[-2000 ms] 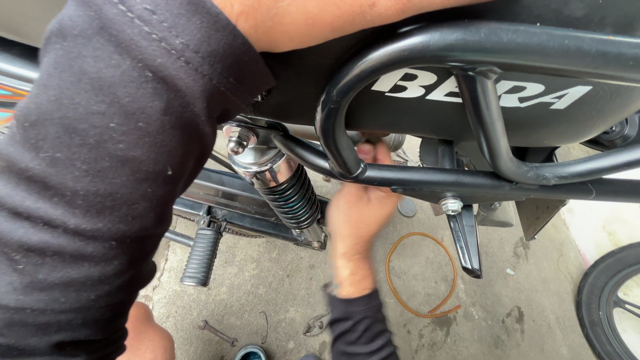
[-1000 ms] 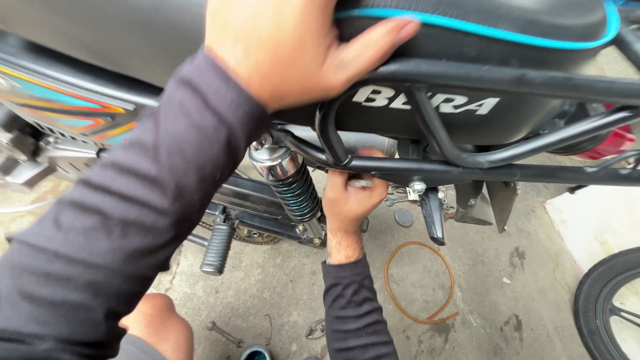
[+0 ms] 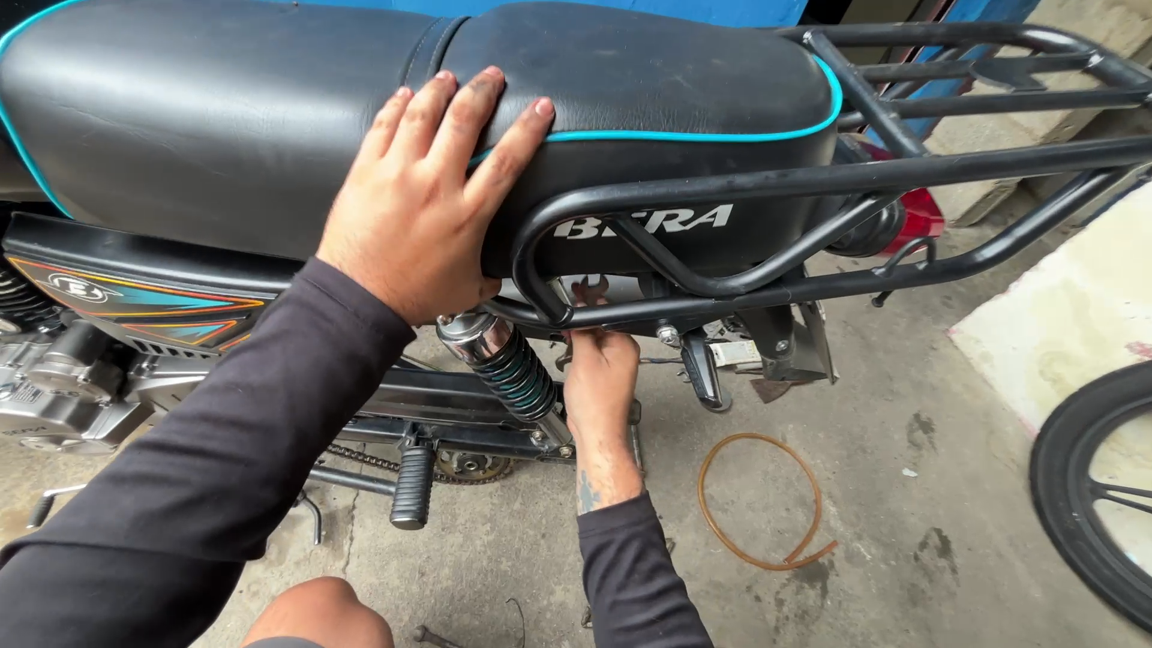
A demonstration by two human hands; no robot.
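My left hand (image 3: pixel 418 198) rests with spread fingers on the side of the black motorcycle seat (image 3: pixel 648 72), which has blue piping. Below the tubular rear rack (image 3: pixel 774 184), my right hand (image 3: pixel 601 373) reaches up behind the lower rail, its fingertips partly hidden. A wrench's open end (image 3: pixel 589 290) shows just above that rail, over my right hand, which appears closed around the tool. Left of this hand stands the chrome and black rear shock absorber (image 3: pixel 513 369). A black footpeg (image 3: pixel 413 486) juts out lower down.
A coiled brown hose (image 3: pixel 702 486) lies on the concrete floor, right of my right forearm. A loose black wheel (image 3: pixel 1048 486) stands at the right edge. The red tail light (image 3: pixel 918 220) sits under the rack. Another wrench (image 3: pixel 432 637) lies at the bottom edge.
The view has pulled back and shows more of the seat. My left hand now lies on the seat's side with its fingers spread. My right hand stays beneath the rack rail.
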